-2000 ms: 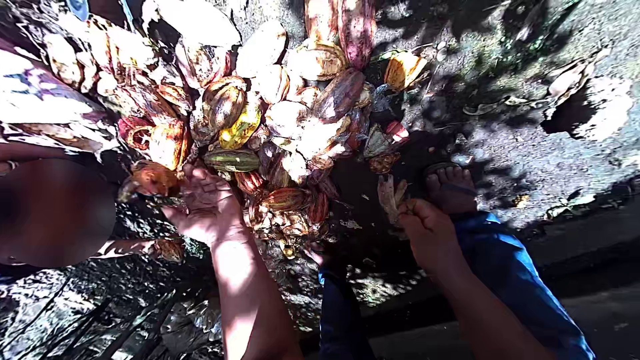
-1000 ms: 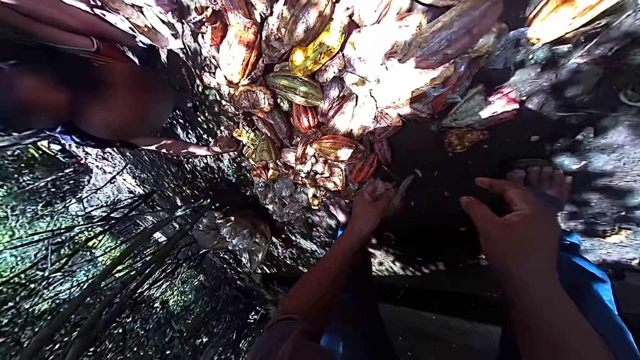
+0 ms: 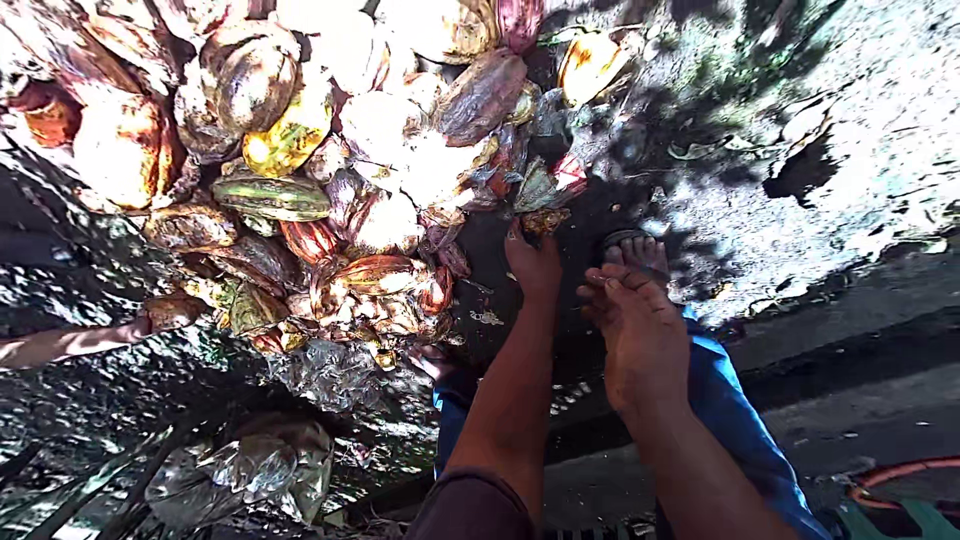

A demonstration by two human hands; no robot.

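My left hand [image 3: 534, 262] reaches down to the right edge of a heap of cacao pods, its fingers at a small brown husk piece [image 3: 545, 220]; whether they grip it I cannot tell. To its right, over my foot, my right hand [image 3: 637, 330] is raised with curled fingers, and a small pale bit may lie at the fingertips. In the heap are a green ridged pod [image 3: 271, 196], a yellow pod [image 3: 289, 142], a purplish-brown pod [image 3: 482, 97] and reddish pods [image 3: 379, 275]. Strong sunlight washes out the heap's middle.
Another person's hand [image 3: 174, 310] touches the heap's lower left edge. Crumpled clear plastic [image 3: 255, 465] lies at lower left. My bare foot [image 3: 637, 253] stands on the ground right of the heap. A yellow-orange husk [image 3: 592, 69] lies at the upper right, and an orange rim [image 3: 900, 472] shows at lower right.
My left hand has moved from the heap's lower edge to the small husk at its right side. My right hand, spread a second ago, now has curled fingers. The view has shifted.
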